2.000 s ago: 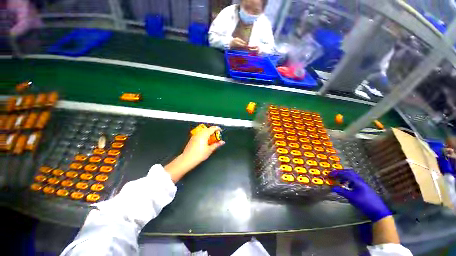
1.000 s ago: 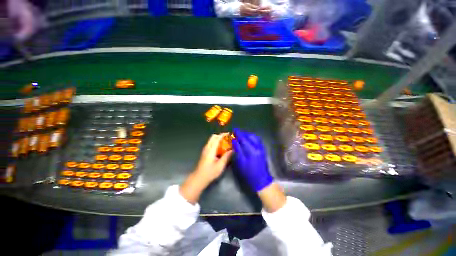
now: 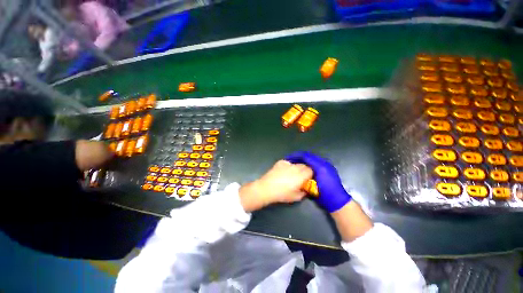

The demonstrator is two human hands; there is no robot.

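Observation:
My bare left hand [image 3: 282, 184] and my gloved purple-blue right hand [image 3: 322, 178] are together over the bench, both on one orange unit [image 3: 311, 187]. Most of that unit is hidden by my fingers. Two more orange units [image 3: 300, 117] lie side by side on the bench beyond my hands. The full tray stack [image 3: 465, 129] stands at the right, with rows of upright orange units. The part-filled tray [image 3: 186, 150] lies flat at the left, its far-left pockets without units. One pale piece [image 3: 198, 139] stands among the orange units there.
A neighbour in dark sleeves [image 3: 43, 171] reaches in from the left beside a tray of orange units on their sides [image 3: 129, 127]. The green conveyor belt [image 3: 258, 67] beyond the white rail carries scattered units. Blue bins [image 3: 378, 8] stand across the belt.
The view has swung left, bringing the neighbour's arm into the picture. My right hand left the full stack and joined my left. Two units now lie on the bench.

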